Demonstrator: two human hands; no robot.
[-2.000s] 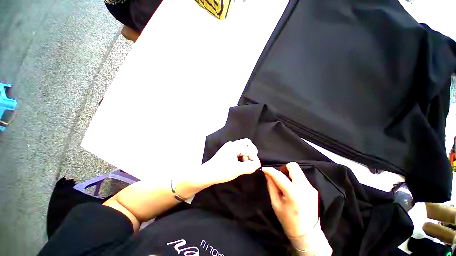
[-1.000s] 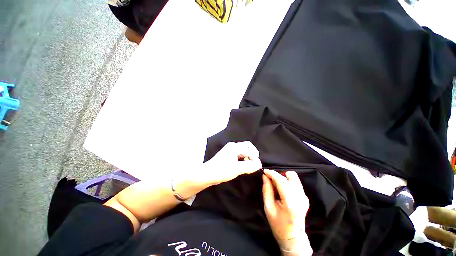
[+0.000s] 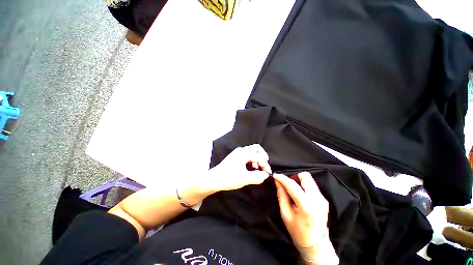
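The black garment [image 3: 342, 194] lies crumpled over my lap and the table edge. My left hand [image 3: 241, 168], with a bracelet on its wrist, pinches the garment's folded edge between thumb and fingers. My right hand [image 3: 303, 207] is just to the right, its thumb and fingertips closed at the same edge and almost touching the left fingertips. A needle and thread cannot be made out at the fingertips. A narrow black ridge of the garment runs right from the fingertips.
A large flat stack of black garments [image 3: 358, 77] lies on the white table [image 3: 181, 93] beyond the work. A yellow-and-black piece [image 3: 222, 7] is at the far end. Tan cylinders [image 3: 459, 235] and a clear purplish item [image 3: 420, 200] are at right. A blue stool [image 3: 7, 115] stands far left.
My right hand has turned slightly and shifted a little right compared with one second ago. My left hand keeps its pinch on the garment. The view has shifted slightly.
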